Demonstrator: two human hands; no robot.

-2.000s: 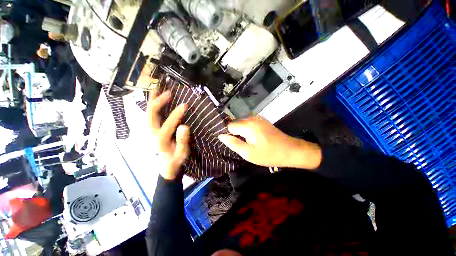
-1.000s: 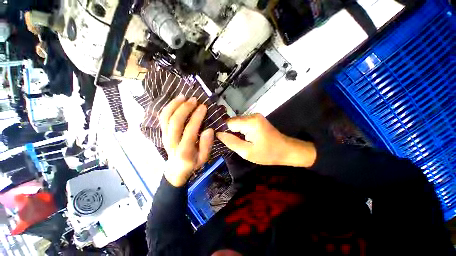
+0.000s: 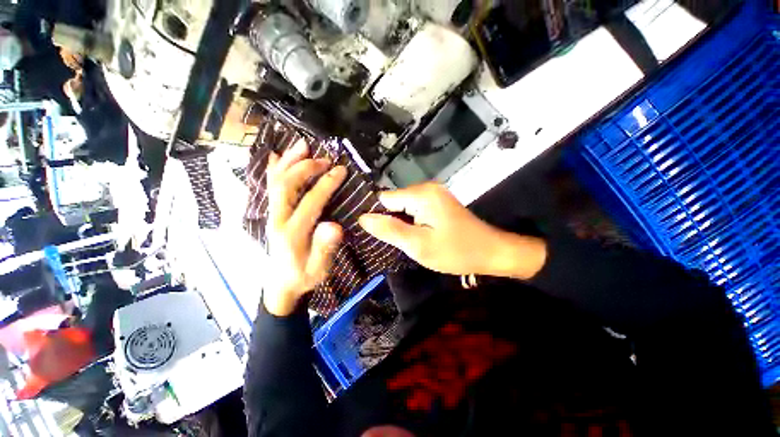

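A dark brown cloth with thin pale stripes (image 3: 355, 247) lies under the off-white sewing machine head (image 3: 428, 70) and hangs over the table edge. My left hand (image 3: 301, 224) lies on the cloth, fingers slightly spread, pointing at the machine. My right hand (image 3: 445, 230) pinches the cloth's right edge between thumb and forefinger. The needle area is dark and partly hidden. The grey bed plate (image 3: 438, 150) is right of the cloth.
A narrow striped piece (image 3: 199, 189) lies on the white table (image 3: 224, 256) at the left. A small blue crate (image 3: 332, 348) with striped cloth is below the table edge. A large blue crate (image 3: 684, 171) stands at right. A dark phone-like rectangle (image 3: 522, 38) lies by the machine. A white-grey vented box (image 3: 175, 348) is lower left.
My left hand moved right onto the cloth, then slightly back left with fingers still on it. My right hand keeps its pinch near the edge. The cloth's folds have shifted.
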